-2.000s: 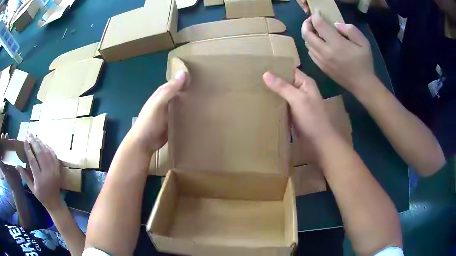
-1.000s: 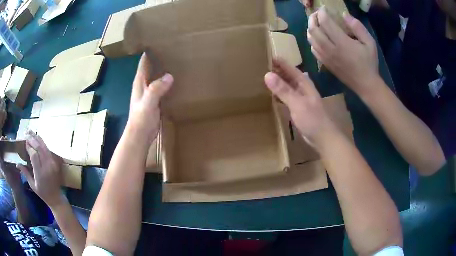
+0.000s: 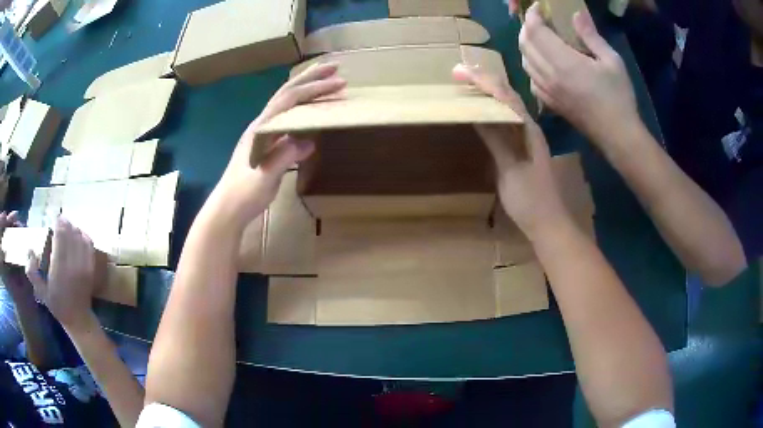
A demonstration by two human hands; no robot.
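My left hand and my right hand hold a brown mailer box by both sides of its lid. The lid is bent forward over the tray, part way closed, and the dark inside shows below its edge. My fingers lie on top of the lid and my left thumb is under its left edge. The tuck flap's exact position is hard to tell. A flat die-cut blank lies on the table under the box, with dark lock slots showing near both sides.
A closed box stands at the back left. Another flat blank lies on the green table at left, with another person's hands beside it. At right, a person's hands hold a cardboard piece.
The lid stood open; it now leans forward over the tray. The box has moved up and away from the table's front edge, uncovering the blank's near panels. Both hands have shifted onto the lid's top.
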